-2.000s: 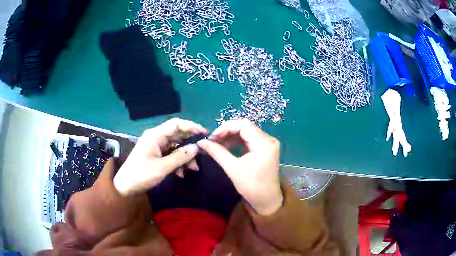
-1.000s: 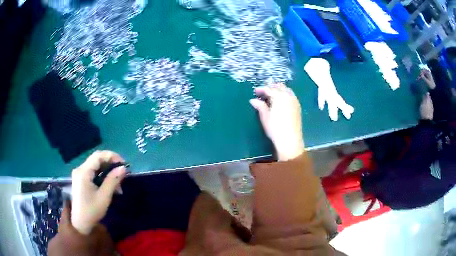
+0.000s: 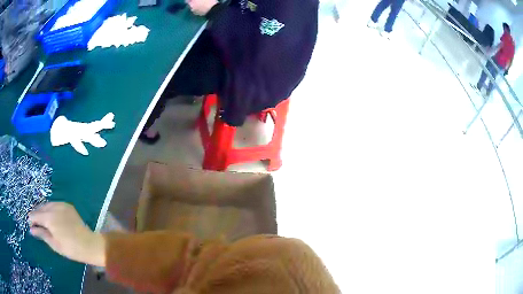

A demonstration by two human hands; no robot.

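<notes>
My right hand [image 3: 64,231] is at the lower left, over the near edge of a pile of silvery metal hooks [image 3: 24,182] on the green table. Its fingers are curled and point left. Whether they hold a hook cannot be told. A second, denser pile of small metal pieces [image 3: 27,278] shows at the bottom left corner, partly cut off. My left hand is out of the picture.
A white glove [image 3: 82,133], blue bins [image 3: 34,115] and a blue basket [image 3: 71,30] lie on the table [image 3: 123,92]. An open cardboard box [image 3: 209,201] stands on the floor. A person in dark clothes [image 3: 264,57] sits on a red stool [image 3: 244,155]. Other people stand far off.
The view has swung far to the right. My left hand, the black sheet and the white tray have left the picture. The cardboard box has come into view. My right hand is still by the hooks.
</notes>
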